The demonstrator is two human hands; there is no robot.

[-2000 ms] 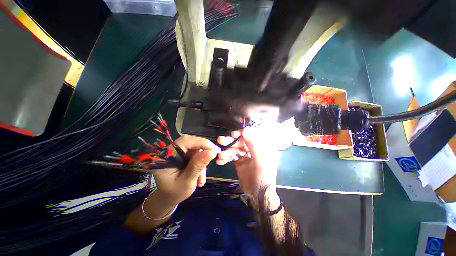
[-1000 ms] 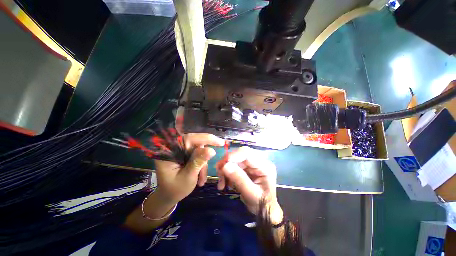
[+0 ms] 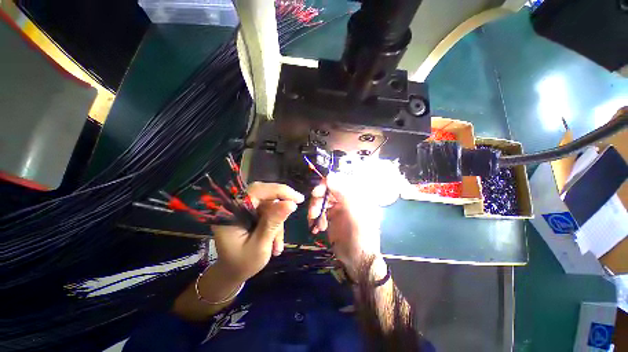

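Observation:
My left hand (image 3: 251, 230) is closed around a bunch of black cables whose red-tipped ends (image 3: 206, 205) fan out to the left and up. My right hand (image 3: 351, 223) pinches a single black cable with a red and pale end (image 3: 315, 167) that points up at the machine's front. The crimping machine (image 3: 330, 103) is a dark steel block on a cream frame. Its small bright metal jaws (image 3: 321, 157) are just beyond the cable end; glare hides the parts to their right and some of my right fingers. Contact between cable end and jaws cannot be told.
A box of red terminals (image 3: 451, 189) and a box of dark terminals (image 3: 501, 180) stand right of the machine. A black ribbed lamp neck (image 3: 441, 161) reaches over them. Black cables (image 3: 165, 117) lie along the left. Cartons (image 3: 595, 206) are at the far right.
My right hand has moved up and forward from beside my left hand to the machine's front, with the cable end now pointing at the jaws. My left hand has stayed nearly in place.

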